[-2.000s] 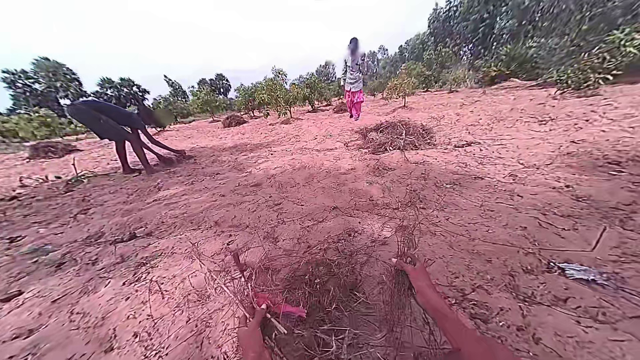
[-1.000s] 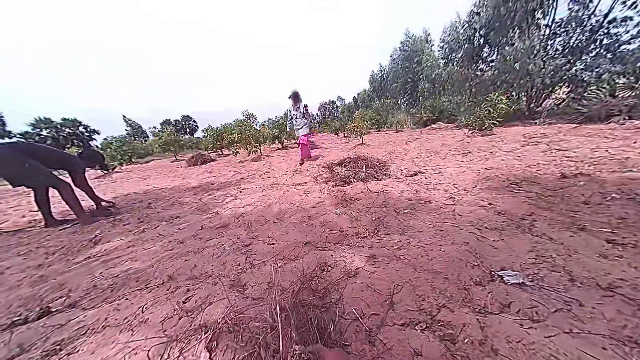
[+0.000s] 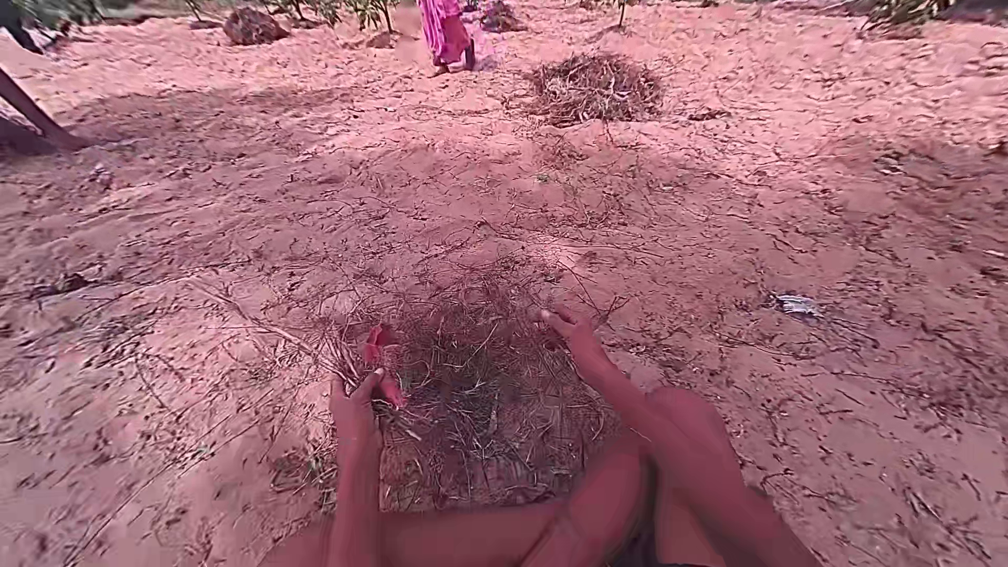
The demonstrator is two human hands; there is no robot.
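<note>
My left hand (image 3: 356,402) is closed around the lower end of a bundle of thin dry twigs (image 3: 295,339), which fans out up and to the left. A piece of red cloth or plastic (image 3: 379,344) shows at that hand, beside the twigs. Between my hands lies a loose heap of dry grass and twigs (image 3: 480,378) on the reddish soil. My right hand (image 3: 568,327) is at the right edge of this heap, fingers pointing to the left; whether it grips any stalks cannot be made out.
A larger pile of dry brush (image 3: 597,88) lies farther ahead. A person in a pink garment (image 3: 445,35) stands behind it to the left. Another person's limb (image 3: 35,114) shows at the left edge. A whitish scrap (image 3: 798,305) lies at right. My bent legs (image 3: 472,531) are close below.
The view has tilted down since a second ago. Both my hands show at the heap now, while one second ago they were mostly out of view.
</note>
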